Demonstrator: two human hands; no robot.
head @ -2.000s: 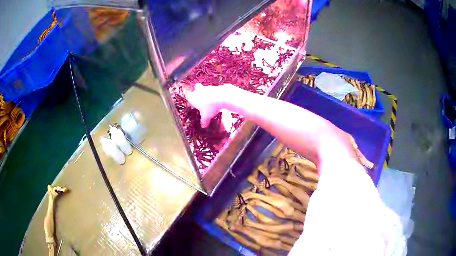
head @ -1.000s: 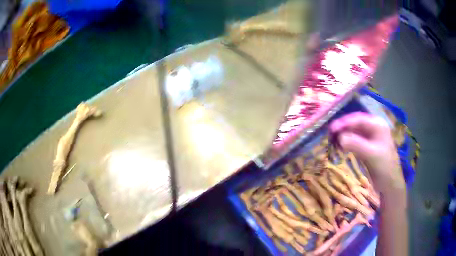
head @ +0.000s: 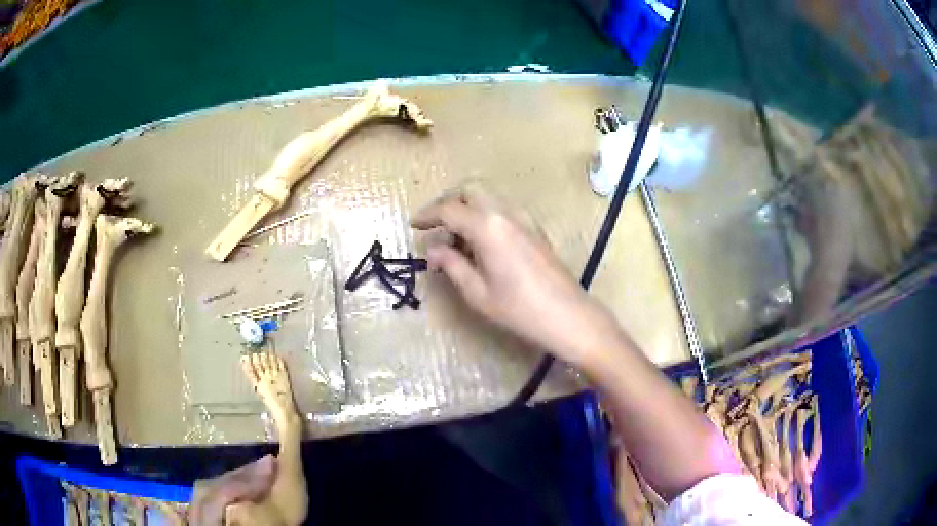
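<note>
My left hand (head: 234, 493) is at the bottom edge, partly cut off, closed around the calf end of a tan figure leg (head: 285, 411). The leg's bare toed foot points up onto the pale work pad (head: 221, 370). A little pile of black straps (head: 388, 275) lies on the bench right of the pad. My right hand (head: 483, 252) is just right of the straps, palm down, fingers bent and slightly apart; nothing shows in it. A single leg (head: 319, 154) with a dark band at its foot lies above the pad.
A row of legs (head: 87, 293) lies at left. Pale sticks (head: 269, 308) and a small white-and-blue piece (head: 254, 330) are on the pad. A black cable (head: 625, 185), white pieces (head: 616, 159) and a metal rod (head: 673, 277) are at right. Blue trays (head: 848, 411) of legs are below the bench.
The view has swung left. My right hand has left the pink-lit box and tray area and is now over the bench beside black straps. My left hand has come into view holding a leg.
</note>
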